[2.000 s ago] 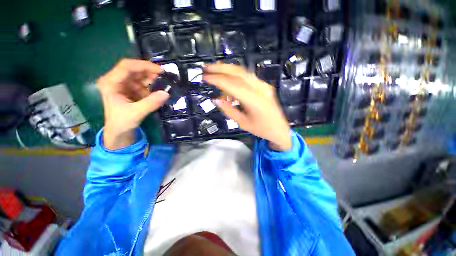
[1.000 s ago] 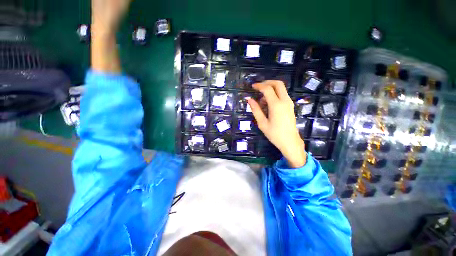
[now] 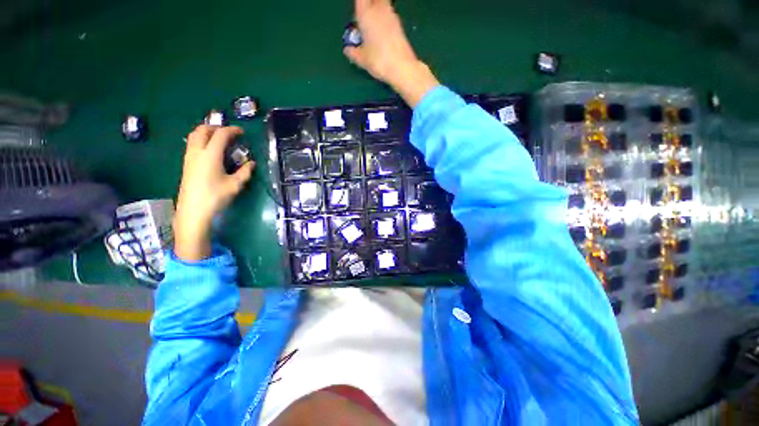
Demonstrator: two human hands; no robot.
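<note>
My left hand is left of the black blister tray, with a small dark housing between thumb and fingers. My right hand reaches over the mat beyond the tray, near the top edge of the picture. Its thumb and fingers are around another dark housing with a light patch. The tray's pockets hold several housings with white squares, such as one housing; other pockets show no white square. My right sleeve hides part of the tray's right side.
Loose housings lie on the green mat: one at far left, two near my left hand, one beyond the tray. A clear blister tray with orange flexes is right. A white box with dark leads is left.
My left hand has come back from the far left edge to beside the tray. My right hand has moved from over the tray to the mat beyond it. The view has shifted.
</note>
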